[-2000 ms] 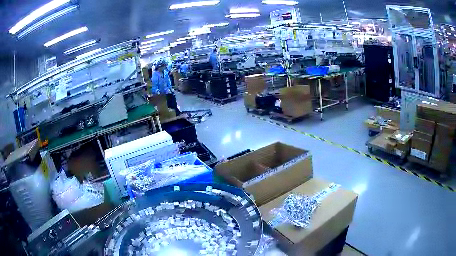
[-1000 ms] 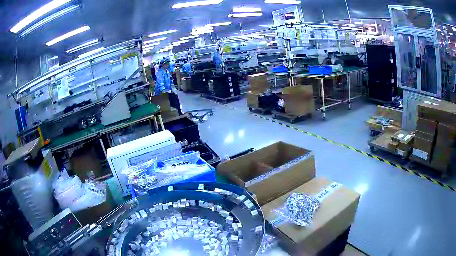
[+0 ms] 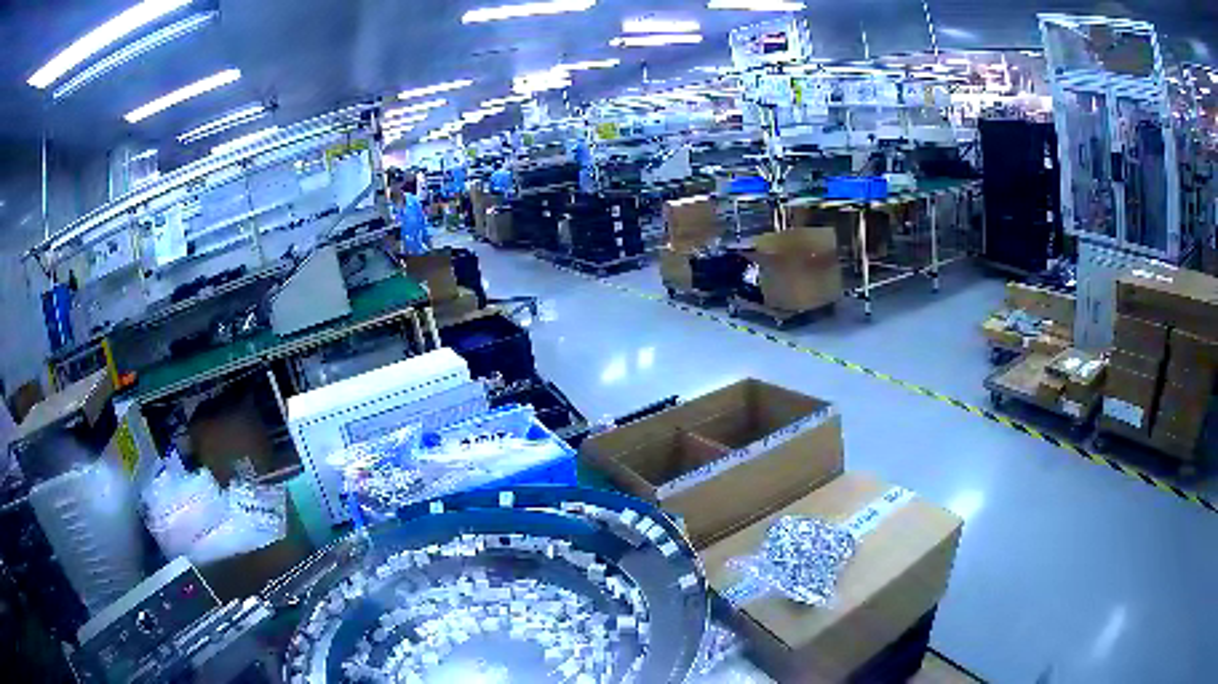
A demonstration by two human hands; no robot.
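Note:
Neither my left hand nor my right hand is in the picture. The large round metal feeder bowl is nearest in front of me, its lower part cut off by the bottom edge. Many small white block parts lie loose in its middle and along its spiral track. A clear plastic bag of parts lies on the closed brown carton to the right of the bowl.
An open divided carton stands behind the closed one. A blue bin of clear bags is behind the bowl. A control box and white bags are at left. A person stands far back. Stacked cartons are at right.
The distant person has moved left and further back. The white parts along the bowl's track have shifted. The bag on the carton has not moved.

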